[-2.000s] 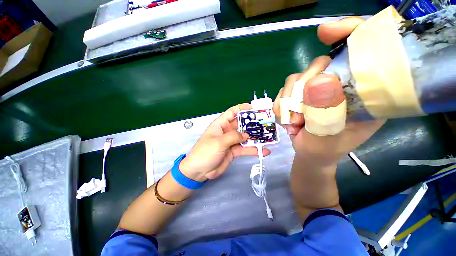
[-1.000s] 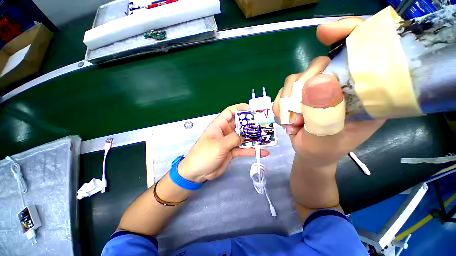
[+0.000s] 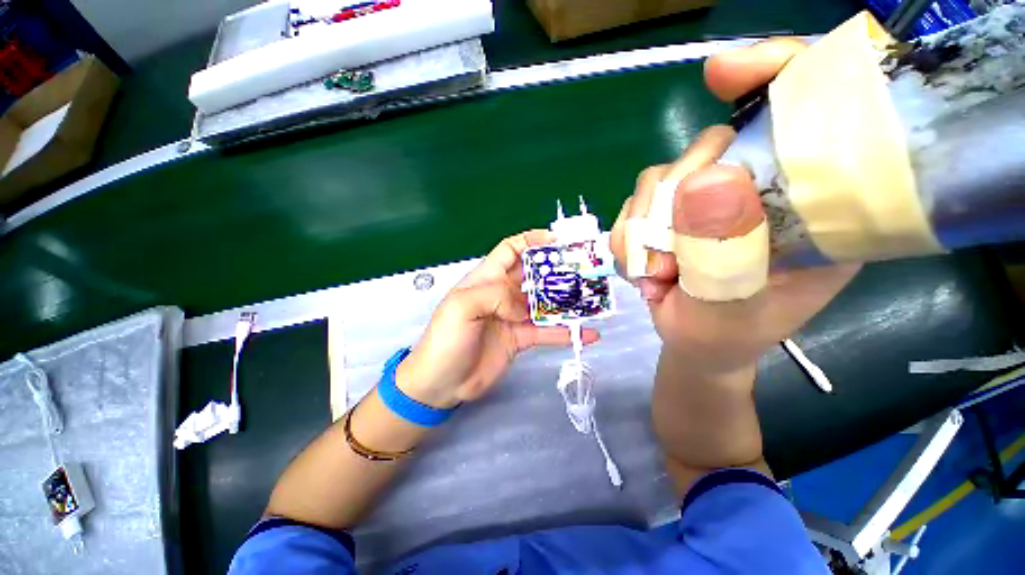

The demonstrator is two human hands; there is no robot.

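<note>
My left hand [image 3: 466,326] holds an open white power adapter housing [image 3: 569,283] above the pale mat [image 3: 506,449]. Its circuit board faces up, and its two-pin plug [image 3: 574,225] points away from me. A coiled white output cable [image 3: 578,393] hangs from the near side. My right hand [image 3: 719,213], with cream tape on thumb and finger, grips a big grey cylinder, the glue gun [image 3: 860,146], close to the camera. The right fingertips are beside the housing's right edge. The gun's nozzle is hidden behind my fingers.
A foam-lined tray [image 3: 96,416] at left holds another open adapter [image 3: 63,494]. A loose white USB cable [image 3: 237,359] lies left of the mat, and a slim white stick [image 3: 807,365] right of it. Beyond the green belt [image 3: 337,213] are foam-topped trays [image 3: 337,56] and cardboard boxes [image 3: 56,124].
The adapter in my left hand has shifted slightly left and tilted a little. My right hand and the glue gun have moved slightly left.
</note>
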